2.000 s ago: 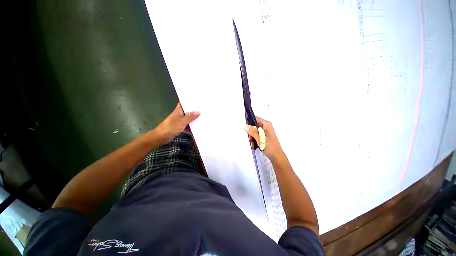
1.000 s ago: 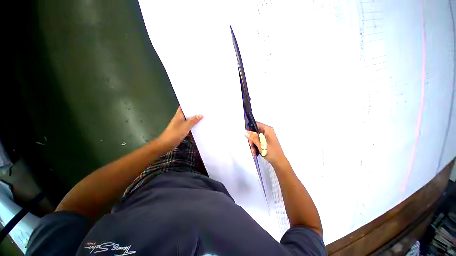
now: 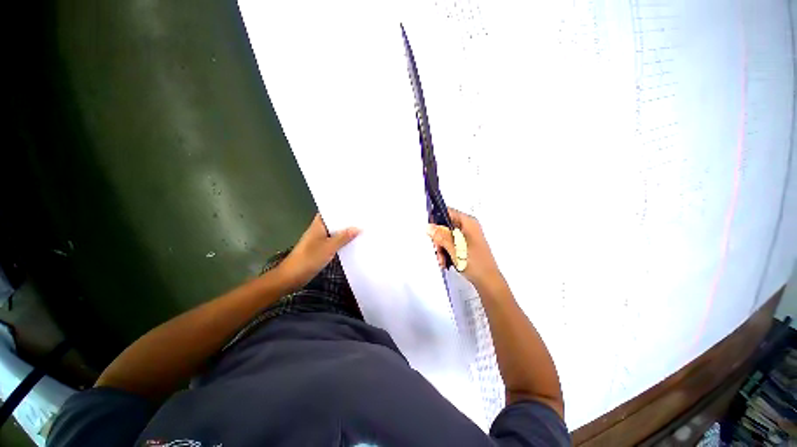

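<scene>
A large white marker paper (image 3: 559, 209) with fine printed lines and a pink line covers the table in front of me. My right hand (image 3: 465, 249) holds the tailor's shears (image 3: 427, 157) by the cream-wrapped handle. Their long dark blade points away from me over the paper. A cut line runs in the paper from the shears back towards my body. My left hand (image 3: 323, 248) grips the paper's left edge, thumb on top and fingers hidden beneath. Any fabric under the paper is hidden.
The green floor (image 3: 166, 148) lies to the left of the paper. The brown wooden table edge (image 3: 690, 393) shows at the lower right, with dark cluttered bundles (image 3: 769, 393) beyond it. White material (image 3: 26, 384) and a dark bar are at the lower left.
My left hand has moved a little down along the paper's edge, towards my body. The shears' tip appears slightly higher in view than a second ago. Both hands keep their holds.
</scene>
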